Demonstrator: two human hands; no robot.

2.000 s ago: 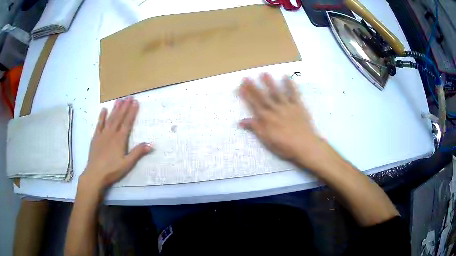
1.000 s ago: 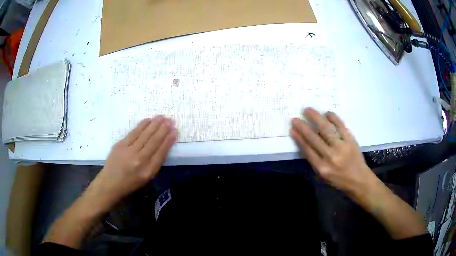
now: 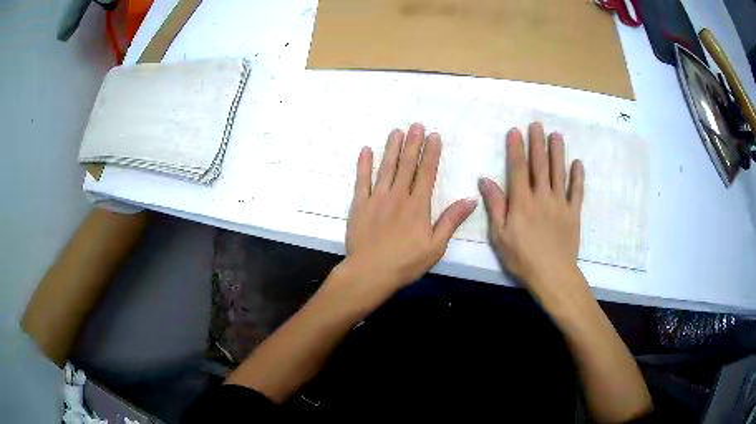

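Observation:
An off-white fabric panel (image 3: 614, 199) lies flat on the white table near its front edge; its left part is hard to tell from the table. My left hand (image 3: 401, 203) rests palm down on it, fingers spread, holding nothing. My right hand (image 3: 537, 207) also lies palm down on the panel, right of the left hand, with fingers apart. The thumbs point towards each other with a small gap. The tan card template (image 3: 472, 41) lies just beyond the panel, its far edge cut off by the picture.
A layered pile of fabric panels (image 3: 166, 116) sits at the left. A brown strip (image 3: 170, 31) runs behind it. The steam iron (image 3: 711, 112) is at the right, beside a dark pad (image 3: 668, 29) and red-handled scissors (image 3: 623, 10). The table's front edge (image 3: 224, 222) is near my wrists.
The view has swung left, shifting the table rightward in the picture. My hands have moved from the panel's near edge onto its middle, closer together, with fingers more spread.

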